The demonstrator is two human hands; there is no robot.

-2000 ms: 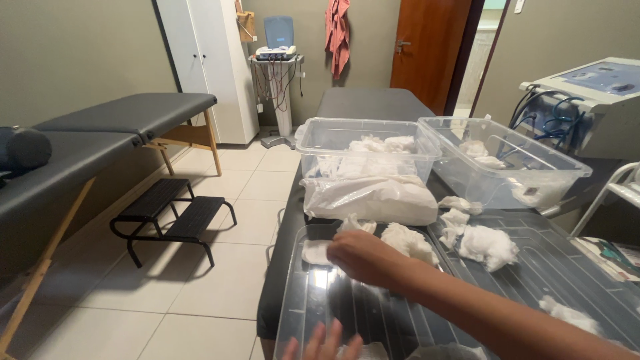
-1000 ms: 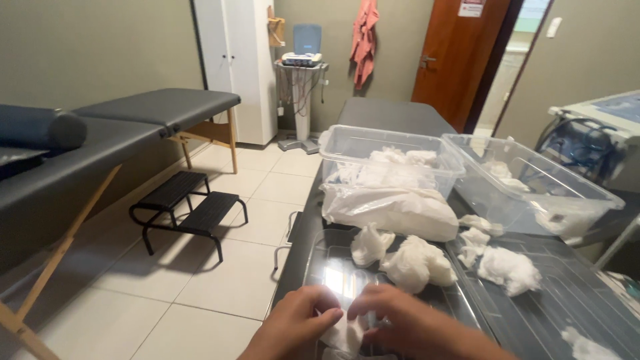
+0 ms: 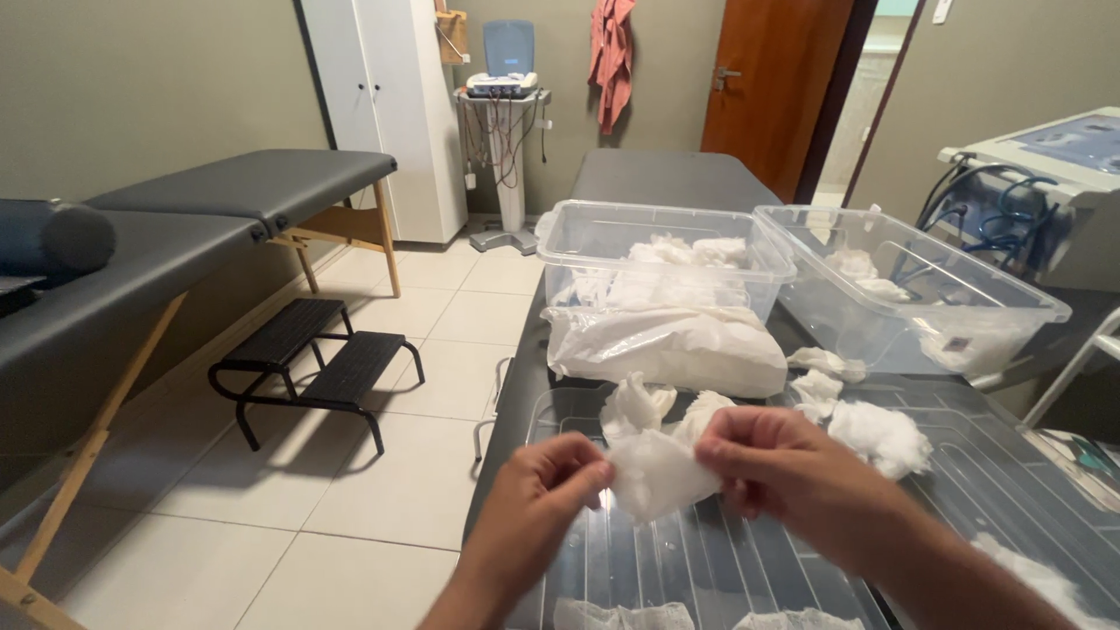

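A thin, translucent white piece of gauze or cotton (image 3: pixel 658 479) is stretched between my two hands, above a clear ribbed plastic lid (image 3: pixel 604 560). My left hand (image 3: pixel 547 507) pinches its left edge between thumb and fingers. The right edge is pinched in my right hand (image 3: pixel 779 464). Just behind it lie crumpled white tufts (image 3: pixel 632 407), and a fluffy white wad (image 3: pixel 879 437) rests to the right. Two flat white pieces (image 3: pixel 623 615) lie near the bottom edge. A white plastic bag, full and rounded (image 3: pixel 665 350), sits beyond the lid.
Two clear plastic bins (image 3: pixel 669 273) (image 3: pixel 910 297) holding white material stand on the black treatment table (image 3: pixel 674 179). To the left are a black two-step stool (image 3: pixel 306 354) and another padded table (image 3: pixel 245 188). A machine with blue hoses (image 3: pixel 1041 192) stands at the right.
Both hands have come up from the lid's near part, where they were close together one second ago. They are now farther apart, with the thin white piece spread between them.
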